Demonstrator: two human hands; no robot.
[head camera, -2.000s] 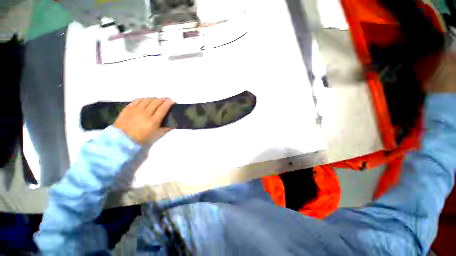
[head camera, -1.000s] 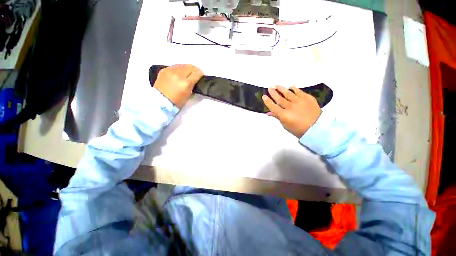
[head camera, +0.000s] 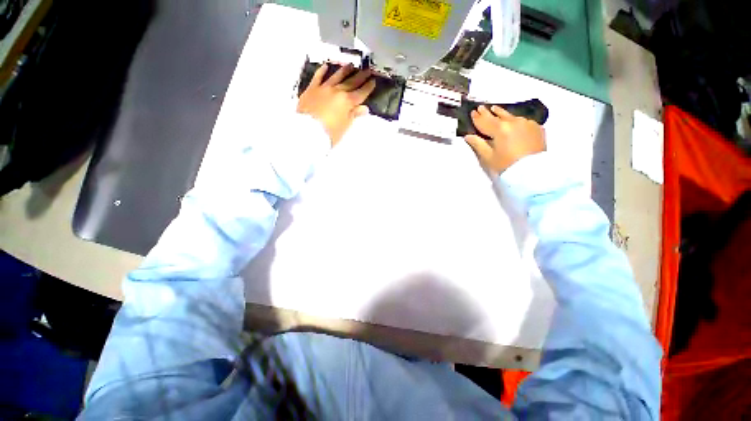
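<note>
The dark camouflage shoulder strap (head camera: 385, 96) lies crosswise under the sewing machine head (head camera: 403, 33). Its middle is hidden by the pale presser clamp (head camera: 428, 113). My left hand (head camera: 333, 100) presses flat on the strap left of the clamp, fingers spread. My right hand (head camera: 506, 138) rests on the strap right of the clamp, and the strap's rounded end shows beyond it. The strap lies over the white work sheet (head camera: 370, 230).
A grey plate (head camera: 156, 140) lies left of the sheet, with a black pile (head camera: 82, 90) at the left edge. The green machine bed (head camera: 568, 49) is behind. Orange sacks (head camera: 708, 156) holding black parts stand right. A white paper (head camera: 648, 146) lies on the table's right side.
My right hand came from the orange sacks to the strap. Both hands moved the strap forward, from the open sheet to under the clamp. The view shifted, showing more of the machine head.
</note>
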